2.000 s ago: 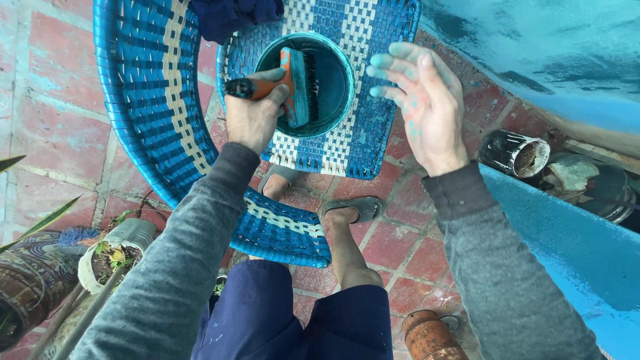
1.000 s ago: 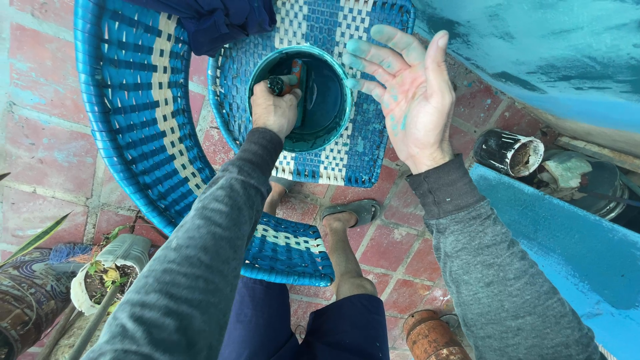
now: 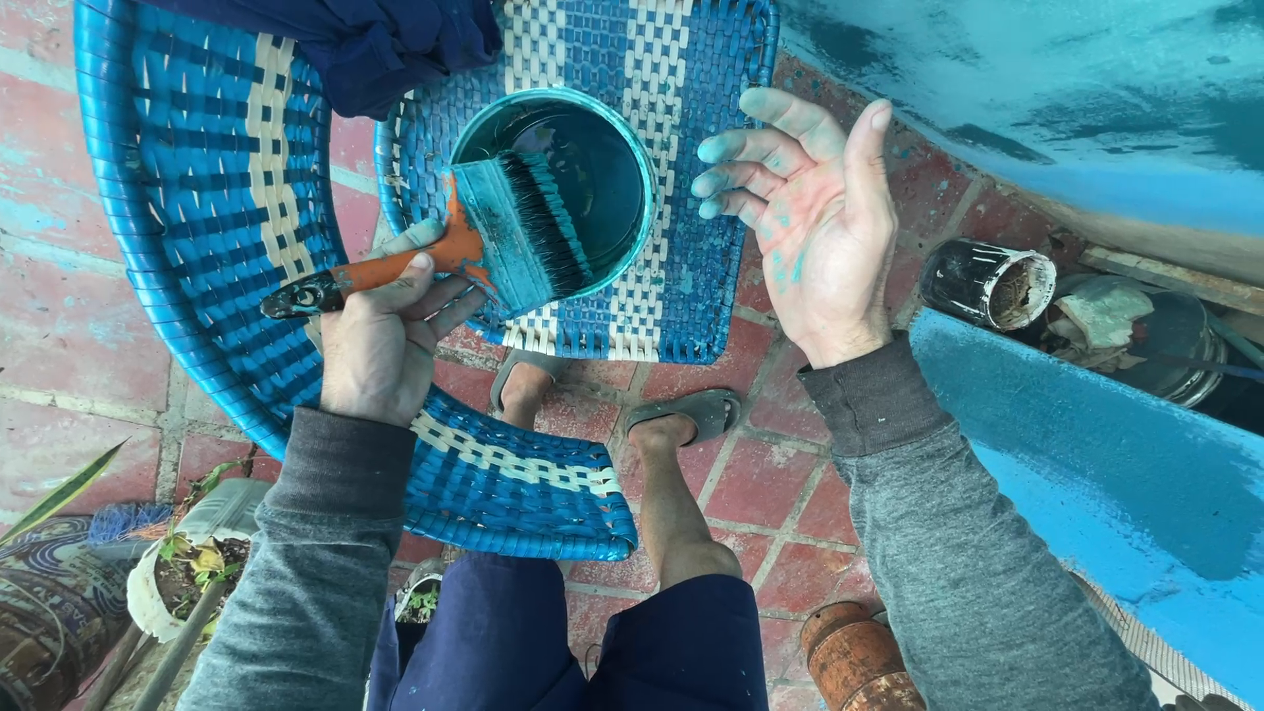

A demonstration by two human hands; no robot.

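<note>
My left hand is closed around the orange handle of a wide paintbrush. Turquoise paint coats the brush's head, and its dark bristles lie over the rim of a paint bucket. Dark teal liquid shows inside the bucket, which stands on the woven blue and white seat of a chair. To the right of the seat, my right hand is raised palm up, empty, its fingers apart and stained with turquoise paint.
Dark blue cloth lies at the top. A blue ledge, a painted wall and a paint-streaked black can are on the right. A potted plant stands lower left; a rusty cylinder is at the bottom.
One second ago the brush was down inside the bucket; now my left hand has it raised at the left rim, head turned sideways. My right hand stays raised and empty.
</note>
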